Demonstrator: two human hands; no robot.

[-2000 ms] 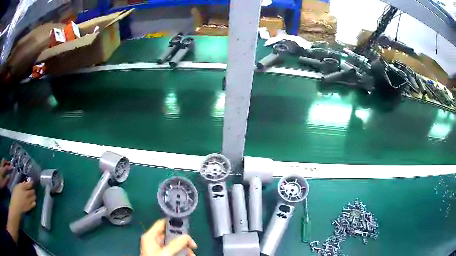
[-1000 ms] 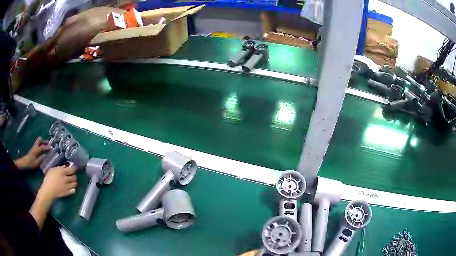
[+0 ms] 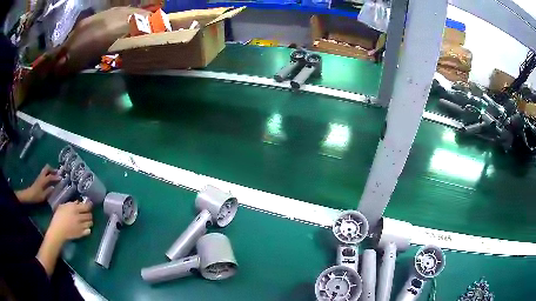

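Neither of my hands is in view. A grey fan body (image 3: 339,286) is cut off by the bottom edge, its round spoked head facing up; whether a hand holds it below is hidden. Behind it lies another fan body (image 3: 350,228) with its spoked head up. Two grey tube handles (image 3: 387,267) lie beside it, and one more fan body (image 3: 429,261) lies to their right. Two grey fan bodies lie apart at bottom centre, one (image 3: 216,206) behind the other (image 3: 217,256). A heap of small grey fittings (image 3: 477,291) is cut off at bottom right.
Another person's hands (image 3: 71,221) are at a cluster of fan bodies on the left, near a single one (image 3: 120,208). A grey post (image 3: 405,111) stands before the green belt (image 3: 235,129). Beyond are an open carton (image 3: 170,53) and a dark jumble (image 3: 491,117).
The view has turned left, so the bench things sit further right. My hand gripping a fan handle at the bottom has gone out of view. The other person's hands show more fully.
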